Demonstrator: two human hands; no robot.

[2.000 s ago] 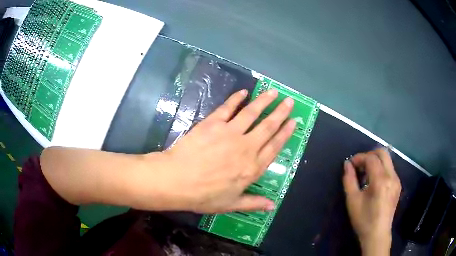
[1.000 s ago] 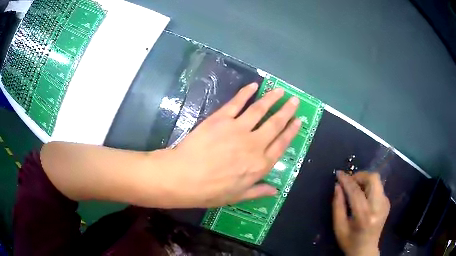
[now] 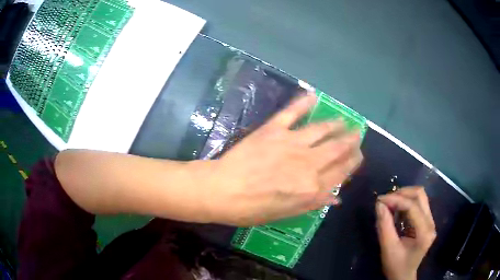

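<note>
A green PCB panel (image 3: 274, 243) lies on the black work mat (image 3: 334, 246), its middle covered by my left hand. My left hand (image 3: 296, 164) is spread over the panel, its fingers bent and blurred near the panel's right edge; whether it holds anything is hidden. My right hand (image 3: 405, 227) is over the mat to the right, thumb and index fingertip close together. Small electronic components (image 3: 394, 186) lie loose just beyond its fingertips. I cannot tell if a component is between the fingertips.
Glossy clear film (image 3: 219, 123) lies left of the panel. More green panels (image 3: 74, 65) lie on a white sheet (image 3: 140, 65) at far left. A black bin (image 3: 469, 238) stands at the right end of the mat. A grey-green surface (image 3: 351, 49) runs beyond the mat.
My left hand has moved right over the panel and its fingers have bent. My right hand moved left and towards me to the loose components, then back slightly right. The whole view has shifted a little.
</note>
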